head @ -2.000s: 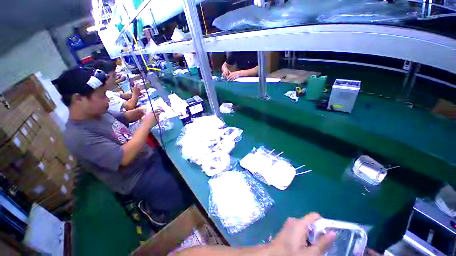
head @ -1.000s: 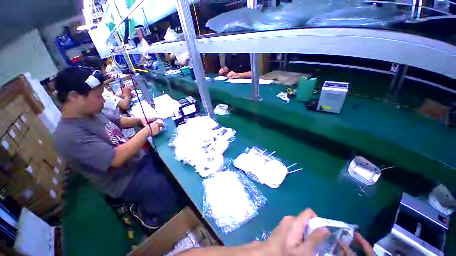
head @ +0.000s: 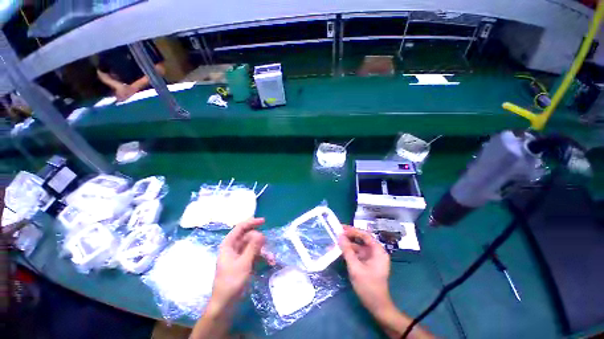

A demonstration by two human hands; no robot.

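Observation:
A white open housing frame (head: 306,255) stands tilted at the front middle of the bench. My right hand (head: 368,265) pinches its right edge between thumb and fingers. My left hand (head: 237,259) is empty, fingers apart, just left of the frame. Crinkled clear plastic lies behind and left of the frame. A white smooth cover (head: 291,292) lies on a clear plastic bag below the frame, between the hands.
A screw feeder (head: 389,189) stands right of the frame. A grey electric screwdriver (head: 487,173) hangs at right from a yellow strap (head: 563,86). A hand screwdriver (head: 506,275) lies below it. Bagged white frames (head: 93,243) lie left. A person's hands (head: 126,89) show across the bench.
The view has swung right. The white frame now shows upright in my right hand only; my left hand has come off it. The feeder and hanging screwdriver are fully in view.

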